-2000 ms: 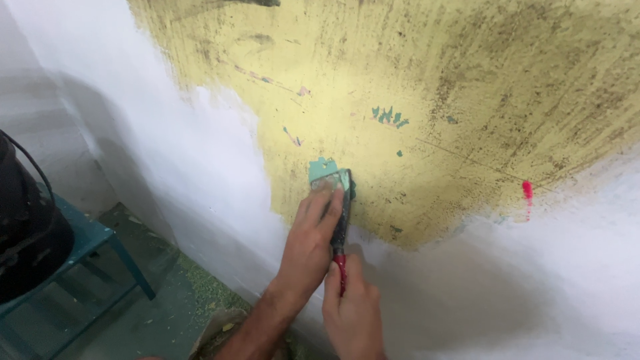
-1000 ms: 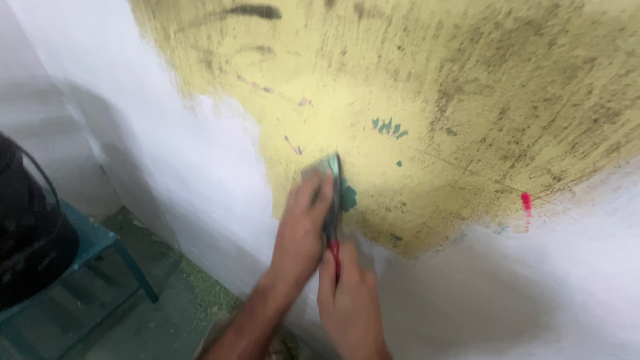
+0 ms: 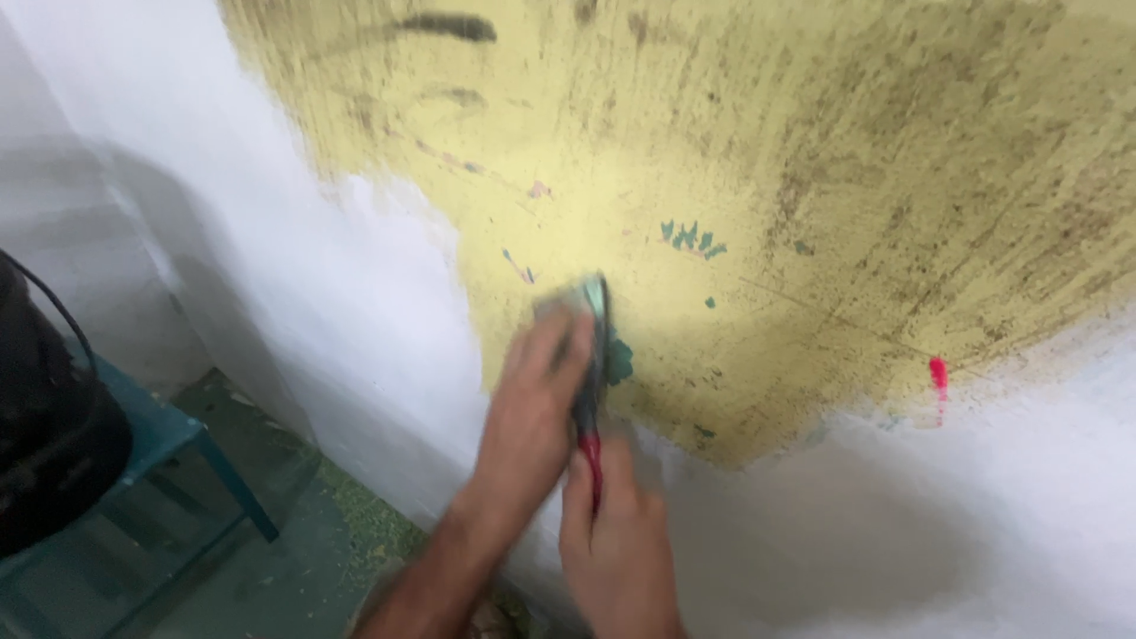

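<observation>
A paint scraper (image 3: 593,382) with a dark body and red handle lies against the yellow painted part of the wall (image 3: 603,204), its edge pointing up. My right hand (image 3: 621,532) is closed round the red handle at the lower end. Higher up, my left hand (image 3: 537,390) presses its fingers on the scraper's blade end, which is blurred and partly hidden by them. Just right of the blade is a dark green patch (image 3: 621,359) on the wall. Small green marks (image 3: 692,240) and a red mark (image 3: 938,373) show farther right.
White wall (image 3: 382,311) borders the yellow area on the left and below. At the left, a black bucket (image 3: 53,435) stands on a blue-green stool (image 3: 160,426). Flakes of scraped paint (image 3: 368,515) lie on the green floor (image 3: 293,568) along the wall's foot.
The blade has tilted and turned from its flatter, more face-on position two seconds ago. The dark green patch beside it, mostly covered then, now shows more. Both hands keep their hold.
</observation>
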